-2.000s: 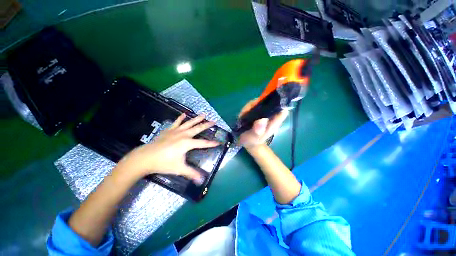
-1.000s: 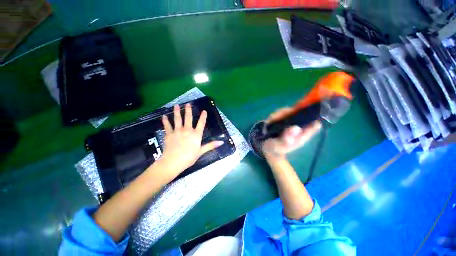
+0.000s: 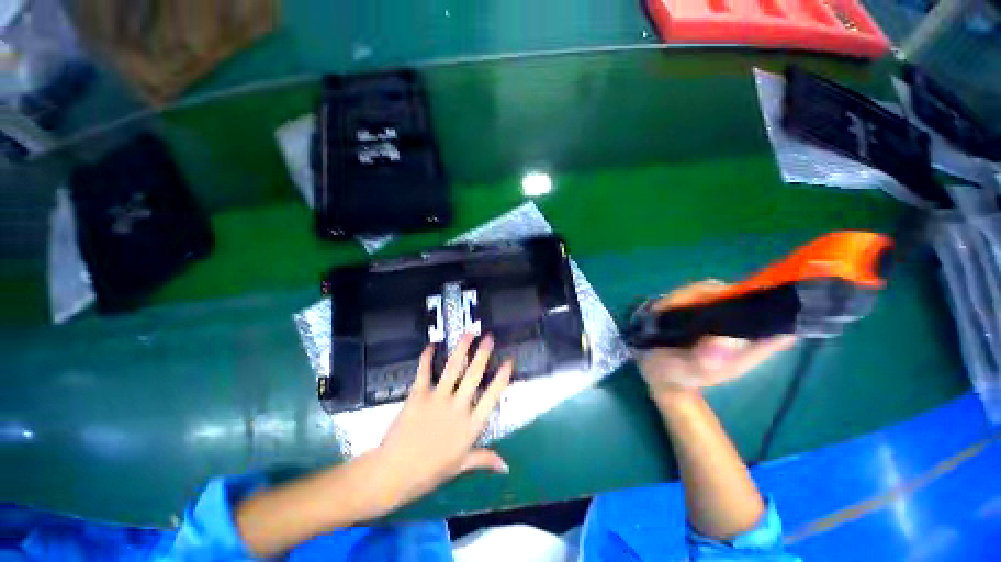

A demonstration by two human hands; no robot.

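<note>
A black housing (image 3: 494, 288) with a pale cross-like pattern lies flat on a bubble-wrap sheet (image 3: 525, 404) on the green bench. My left hand (image 3: 439, 423) rests with fingers spread on the housing's near edge, below the pale pattern. My right hand (image 3: 703, 340) is closed around the electric screwdriver (image 3: 757, 312), right of the housing. The screwdriver lies nearly level, orange rear end to the right, tip end to the left. A dark round screw dish (image 3: 640, 321) is partly hidden at the tip end.
Two more black housings (image 3: 379, 154), (image 3: 137, 225) on wrap lie far left; others (image 3: 862, 130) lie far right. Stacked bagged parts (image 3: 975, 291) are at the right edge. An orange-red tray (image 3: 768, 24) and a brown box (image 3: 176, 38) are at the back. The cord (image 3: 788, 401) runs toward me.
The view has swung left, showing another housing. The housing under my left hand now lies squarer to me, and that hand has shifted to its near edge. My right hand still holds the screwdriver.
</note>
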